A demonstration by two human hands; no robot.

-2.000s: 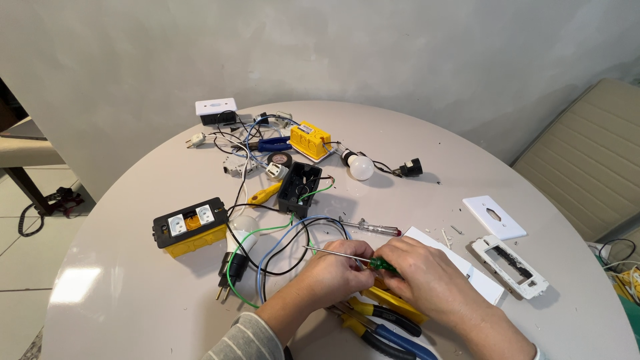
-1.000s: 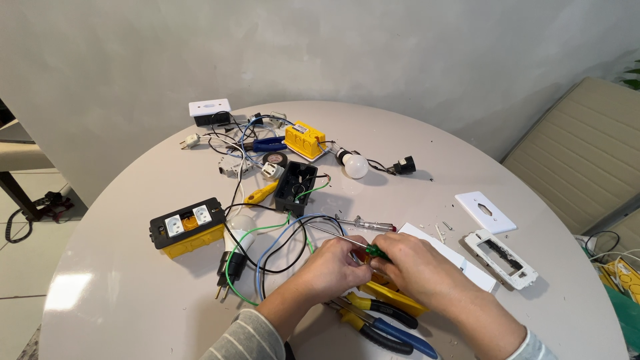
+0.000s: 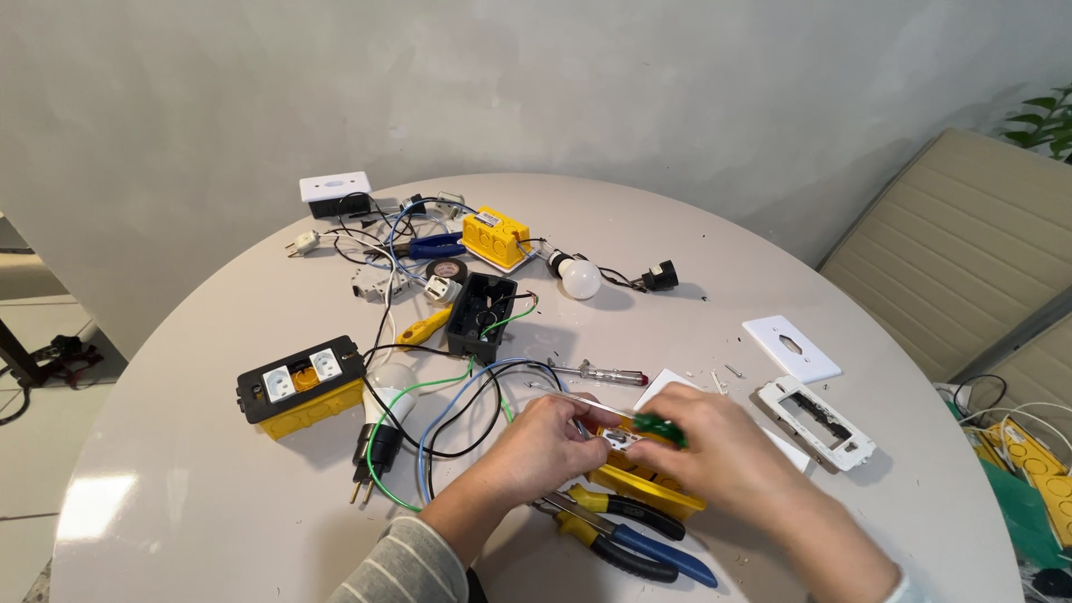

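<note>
My right hand (image 3: 712,435) grips the green handle of a screwdriver (image 3: 662,427), whose shaft points left across my left hand's fingers. My left hand (image 3: 557,444) pinches at a white socket module (image 3: 620,437) above a yellow electrical box (image 3: 645,490); exactly what its fingertips hold is hidden. Green, blue and black wires (image 3: 444,394) loop to the left of my left hand. Pliers with yellow and black handles (image 3: 624,557) and a tool with a blue handle (image 3: 670,557) lie just below the box. A tester screwdriver (image 3: 599,373) rests above my hands.
A black box (image 3: 481,314), a bulb on a plug adapter (image 3: 389,402) and a framed double socket (image 3: 306,389) lie to the left. Behind are a yellow box (image 3: 496,237) and a bulb (image 3: 579,279). A white plate (image 3: 791,345) and a mounting frame (image 3: 816,423) are right.
My hands stay close together over the yellow box. The socket module between them shows more clearly now. The green-handled screwdriver remains in my right hand.
</note>
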